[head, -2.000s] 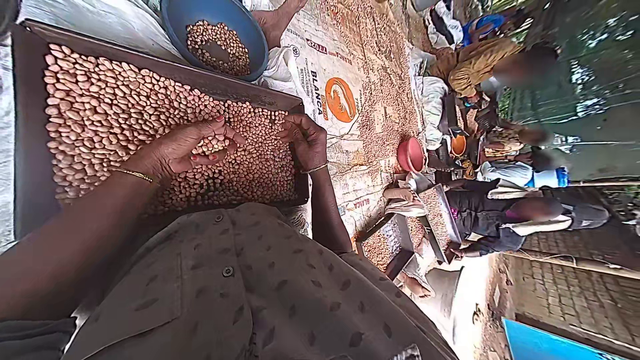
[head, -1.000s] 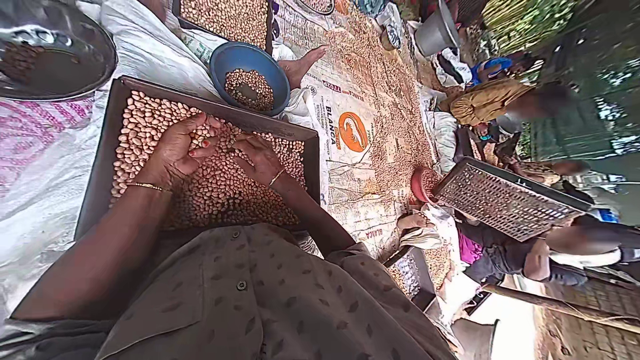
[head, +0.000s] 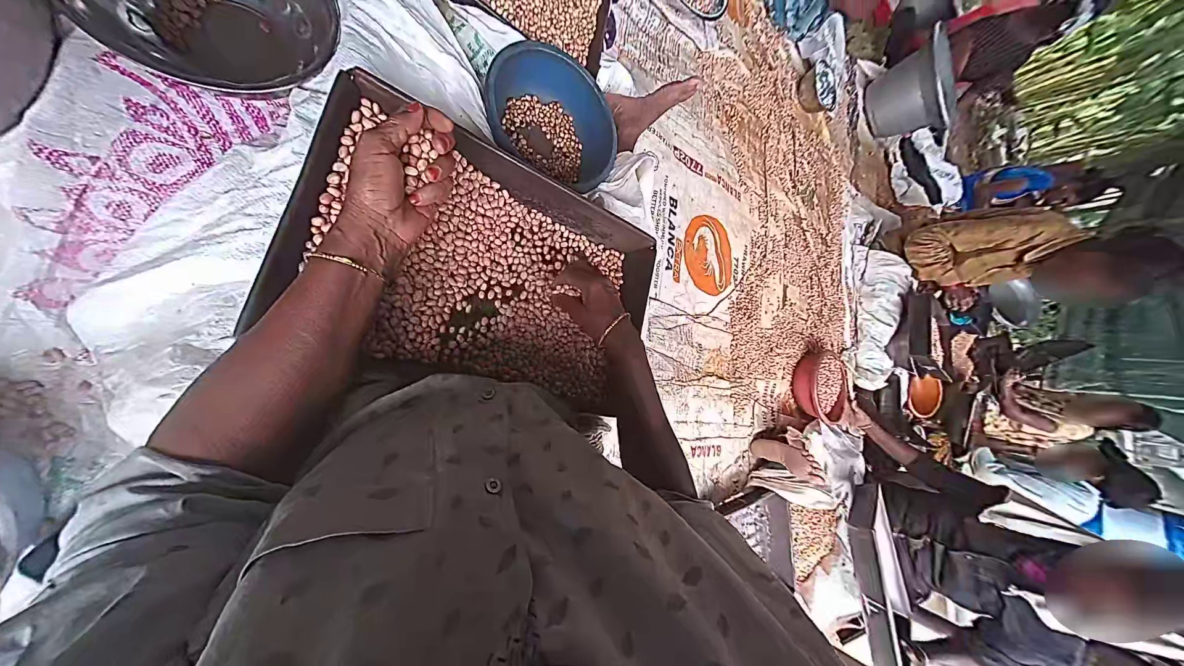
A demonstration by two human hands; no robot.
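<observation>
A dark rectangular tray point(head: 564, 211) lies before me, tilted in the view and spread with shelled peanuts point(head: 499, 231). At the tray's far left part, my left hand point(head: 393, 180) is curled, palm turned up, with several peanuts against its fingers. My right hand point(head: 589, 301) rests over the peanuts at the tray's right part, its fingertips down among them; whether it grips any cannot be told. The tray's bottom shows as a dark patch between the hands. Just beyond the tray's far edge stands a blue plastic bowl point(head: 599, 120) partly filled with peanuts.
A bare foot point(head: 652, 106) is beside the blue bowl. A metal basin point(head: 277, 55) stands at upper left on white woven sacks point(head: 185, 287). Peanuts cover a printed tarpaulin point(head: 684, 370) to the right. Several people sit beyond, one with a hand at a red bowl point(head: 819, 384).
My right hand has moved toward the tray's right side, away from my left hand. The co-worker's raised rectangular tray is no longer held up at the right. The view has shifted.
</observation>
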